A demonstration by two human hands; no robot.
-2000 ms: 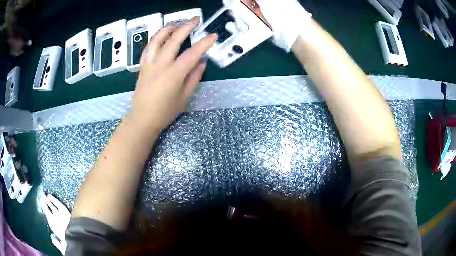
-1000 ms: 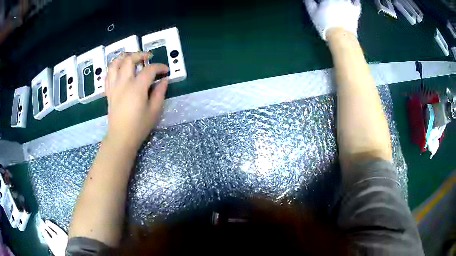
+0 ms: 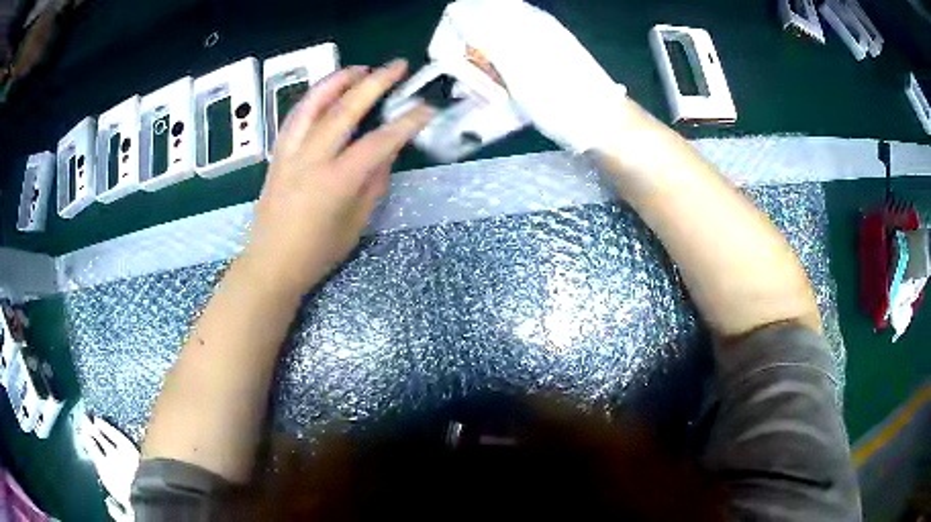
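Note:
A white front housing is tilted and blurred above the green belt at the top middle. My right hand, in a white glove, grips its right side. My left hand, bare, is at its left side with the fingertips by the window opening; whether they grip it is blurred. A row of several white housings stands on the belt to the left. The rightmost housing of the row is partly hidden behind my left hand.
Another housing lies on the belt at right, with more at the top right corner. A silvery bubble wrap mat with a pale tape strip lies before me. A red holder is at right, white spare gloves at lower left.
My right hand has come from the upper right to the middle with a housing. My left hand has left the row's last housing and moved right. A housing now shows on the belt at right.

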